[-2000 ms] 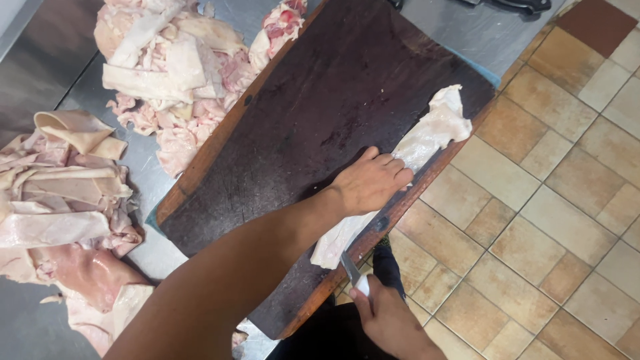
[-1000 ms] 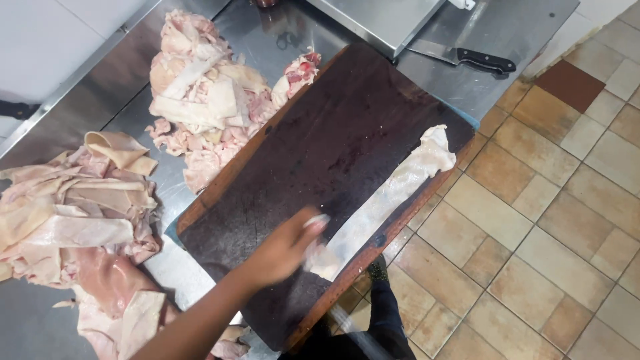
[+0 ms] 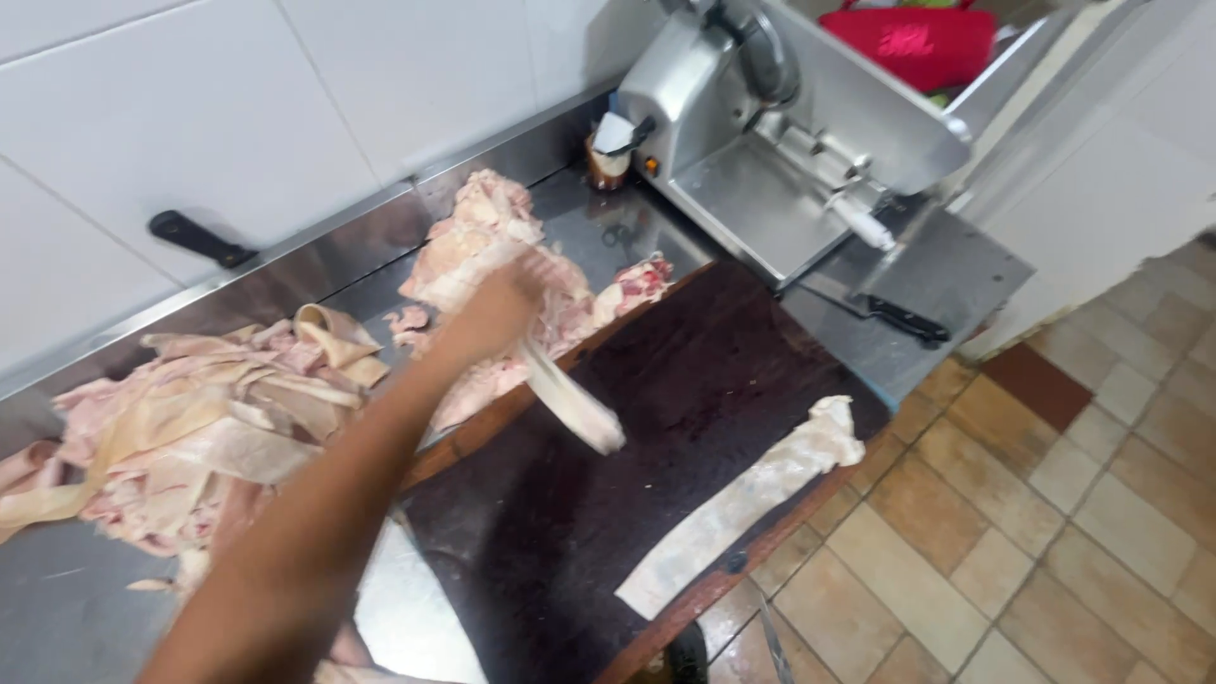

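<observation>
My left hand (image 3: 503, 309), blurred by motion, grips a pale strip of skin or fat (image 3: 575, 404) that hangs over the back edge of the dark cutting board (image 3: 532, 494). Behind and under the hand lies a heap of pinkish-white fat trimmings (image 3: 480, 223). A longer whitish strip (image 3: 741, 508) lies along the front side of the board, untouched. At the bottom edge a knife blade (image 3: 774, 641) shows over the floor; my right hand is out of the frame.
A heap of skin strips (image 3: 228, 408) lies on the steel counter at the left. A black-handled knife (image 3: 907, 321) rests on the counter near a meat slicer (image 3: 760, 180). Another black handle (image 3: 199, 237) shows by the wall. A cup (image 3: 608, 161) stands beside the slicer.
My left hand has left the strip on the board and moved to the back heap, now with a separate strip in it. My right hand has gone out of view. The view has tilted up.
</observation>
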